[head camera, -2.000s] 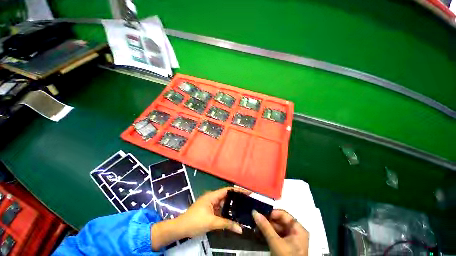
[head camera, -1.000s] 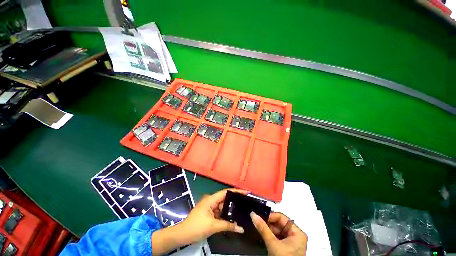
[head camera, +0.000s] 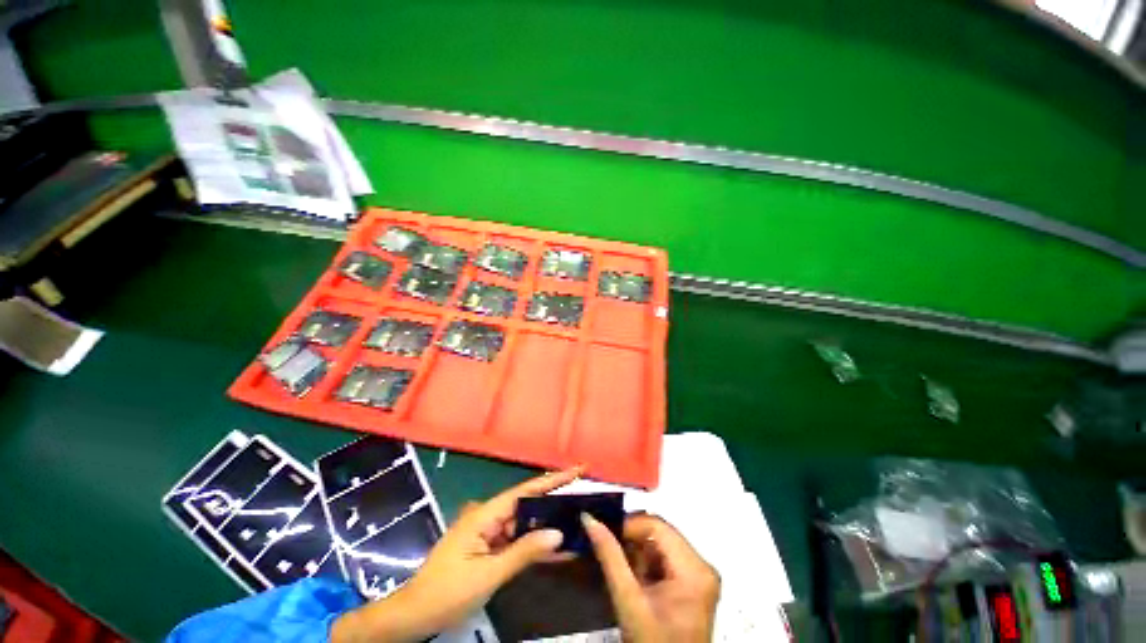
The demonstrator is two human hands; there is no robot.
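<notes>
My left hand (head camera: 478,550) holds the left end of a small dark rectangular piece (head camera: 569,518), its thumb on the near edge. It looks like a circuit board covered by black film. My right hand (head camera: 654,580) holds the right end, with a finger or thumb pressed on its face. The piece is above a dark flat plate (head camera: 553,598) on white paper sheets (head camera: 735,528). Black sticker sheets (head camera: 258,509) with white edges overlap at the left. The underside of the held piece is hidden.
A red tray (head camera: 618,399) with several circuit boards (head camera: 375,384) lies beyond my hands. Loose boards (head camera: 834,361) lie at the right. A clear plastic bag (head camera: 911,521) and a power supply (head camera: 1005,613) are at the lower right. Instruction sheets (head camera: 270,157) hang on the green partition.
The view has shifted right, so the tray and sheets appear further left and the power supply shows. The held piece is tilted and looks narrower; both hands still hold it.
</notes>
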